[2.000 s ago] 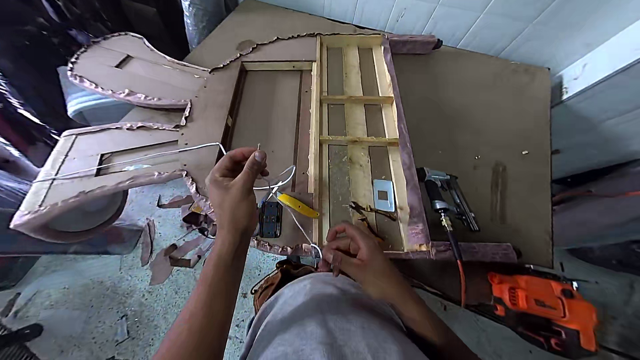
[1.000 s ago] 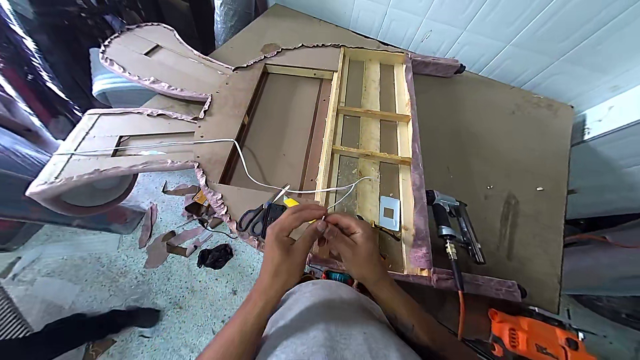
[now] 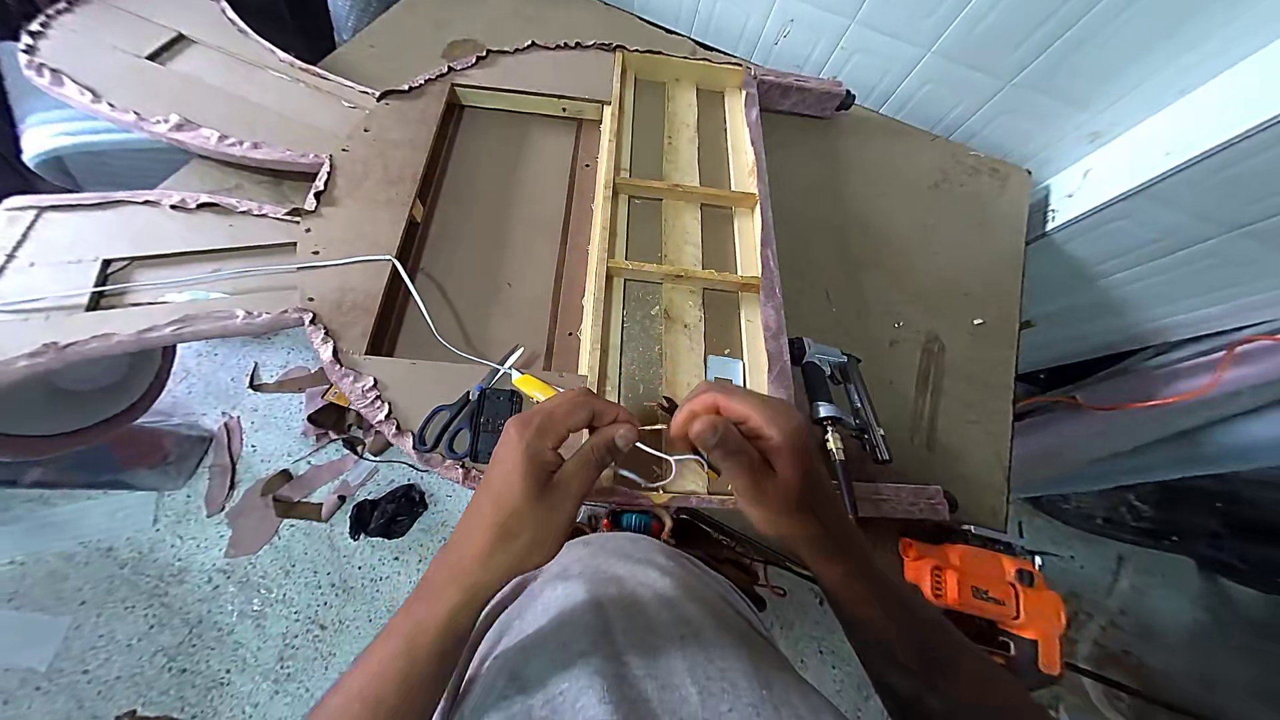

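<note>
My left hand (image 3: 560, 470) and my right hand (image 3: 745, 450) are close together over the near edge of an upholstered wooden furniture frame (image 3: 683, 270). Between their fingertips runs a short bare copper wire end (image 3: 652, 428), pinched on both sides. A white electrical cable (image 3: 340, 262) comes from the left across the frame to my left hand, and a white loop (image 3: 672, 470) hangs beneath the fingers. Just left of my left hand lie a yellow-handled cutter (image 3: 533, 387), dark-handled scissors (image 3: 445, 425) and a black box-shaped object (image 3: 495, 425). A pale square plate (image 3: 725, 370) lies behind my right hand.
Right of the frame, a pneumatic stapler (image 3: 840, 395) with a hose lies on the cardboard-covered table (image 3: 900, 260). An orange power tool (image 3: 985, 595) is at the lower right. Fabric scraps (image 3: 265, 510) and a black plastic bag (image 3: 388, 512) lie on the floor at left.
My hands, far apart two seconds ago, came together by one second ago and remain close. The white cable has shifted, its loop now below my fingers.
</note>
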